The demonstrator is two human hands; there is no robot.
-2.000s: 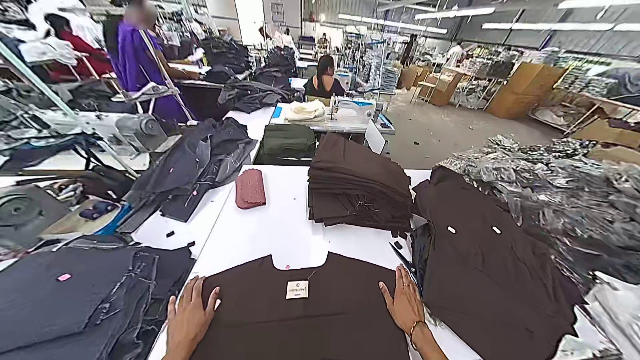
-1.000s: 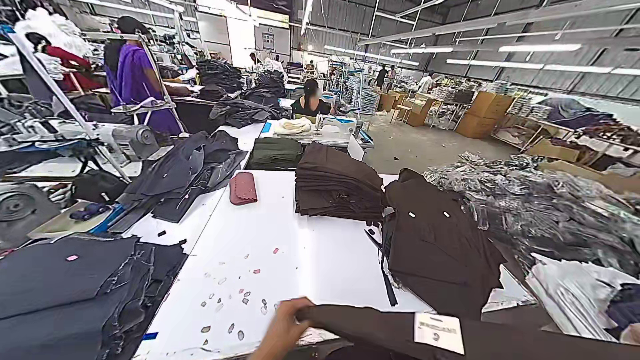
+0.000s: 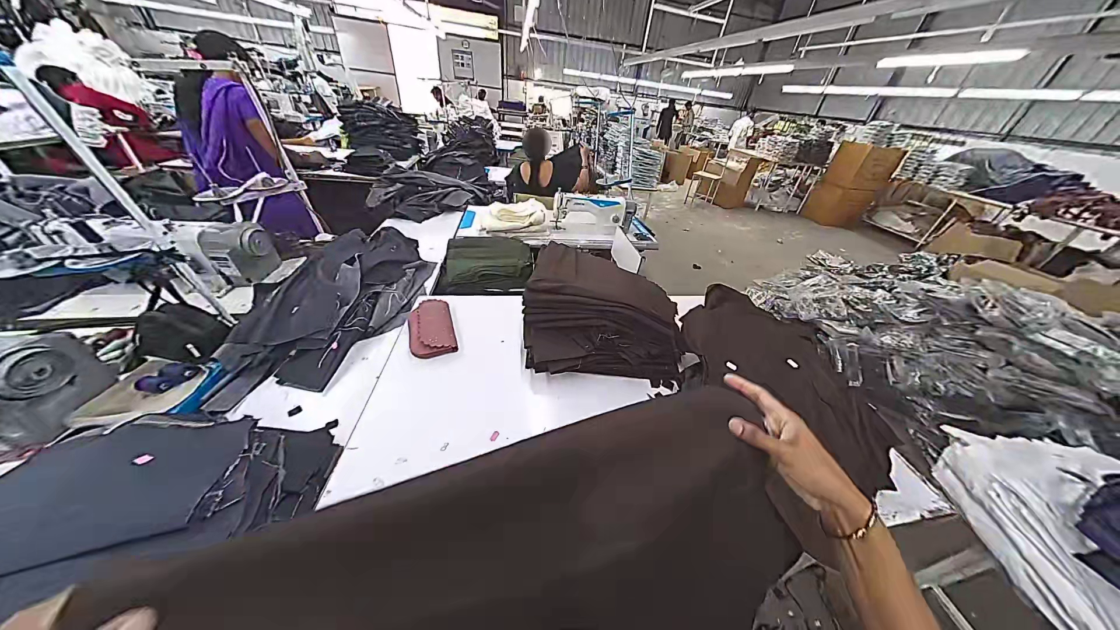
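A dark brown fabric piece (image 3: 490, 516) stretches across the lower view, over the near part of the white table (image 3: 472, 394). My right hand (image 3: 792, 446), with a bracelet at the wrist, is at its upper right corner; thumb and forefinger look spread, and whether they pinch the cloth is unclear. At the bottom left edge my left hand (image 3: 127, 619) shows only in part, at the fabric's left end, its grip mostly hidden. Behind the cloth stand a folded brown fabric stack (image 3: 599, 315) and a pink scalloped case (image 3: 433, 328). More brown fabric (image 3: 787, 385) lies to the right.
Dark blue fabric pieces (image 3: 114, 490) lie at left, near sewing machines (image 3: 232, 254). A dark green fabric stack (image 3: 486, 262) is at the table's far end. Plastic-wrapped packets (image 3: 945, 341) pile up at right, above white cloth (image 3: 1024, 499). A person in purple (image 3: 227, 131) stands at back left.
The brown piece with a label lay flat under both hands, then was gathered at the lower right. Now brown cloth spans the near table, covering most of the small stickers seen there one second ago.
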